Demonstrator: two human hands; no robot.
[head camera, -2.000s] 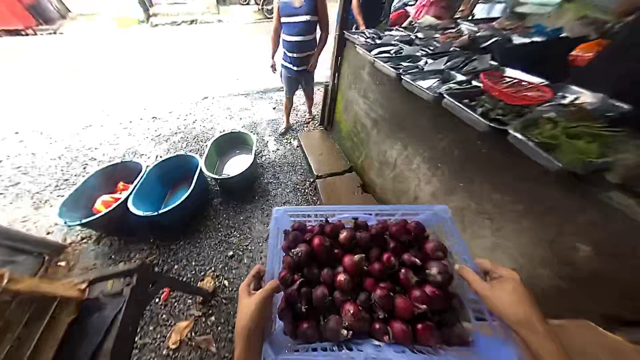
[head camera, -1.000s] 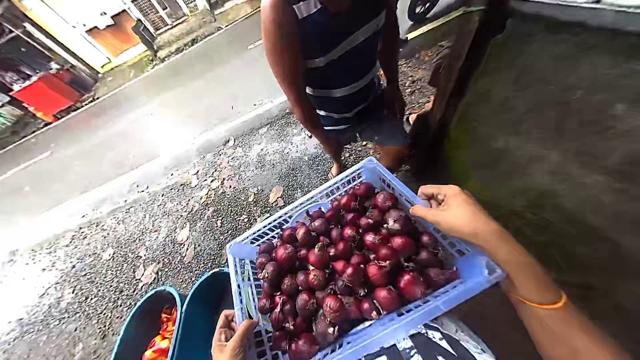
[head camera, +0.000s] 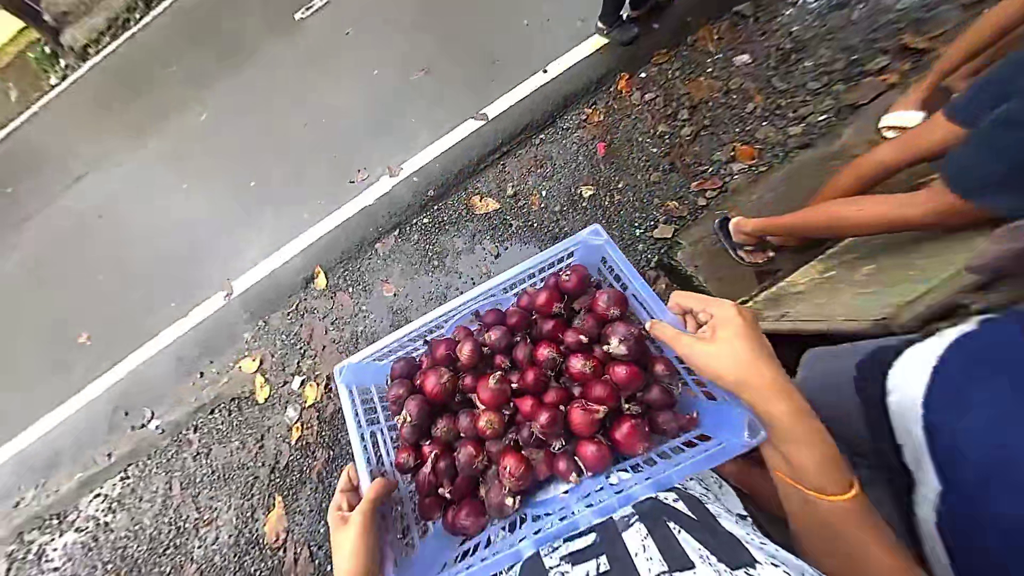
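Note:
A blue plastic basket (head camera: 472, 310) with slotted walls is held in front of my body, tilted across the view. Red onions (head camera: 528, 392) are heaped inside it. My left hand (head camera: 358, 520) grips the near left side, its thumb over the rim. My right hand (head camera: 720, 340) is closed on the right rim, thumb on top, and an orange band (head camera: 816, 490) circles that wrist. The fingers under the rims are partly hidden by the basket.
Wet gravel (head camera: 432, 248) with fallen leaves borders a paved road (head camera: 200, 160) with a white line. At right, a person in a striped shirt (head camera: 968, 416) is close beside me; bare legs (head camera: 872, 212) rest by a stone slab (head camera: 872, 280). Someone's shoes (head camera: 618, 30) show at the top.
The view has swung strongly toward the road. The tubs seen earlier are out of view. The person in the striped shirt, ahead of me before, is now at my right. Both hands still hold the basket.

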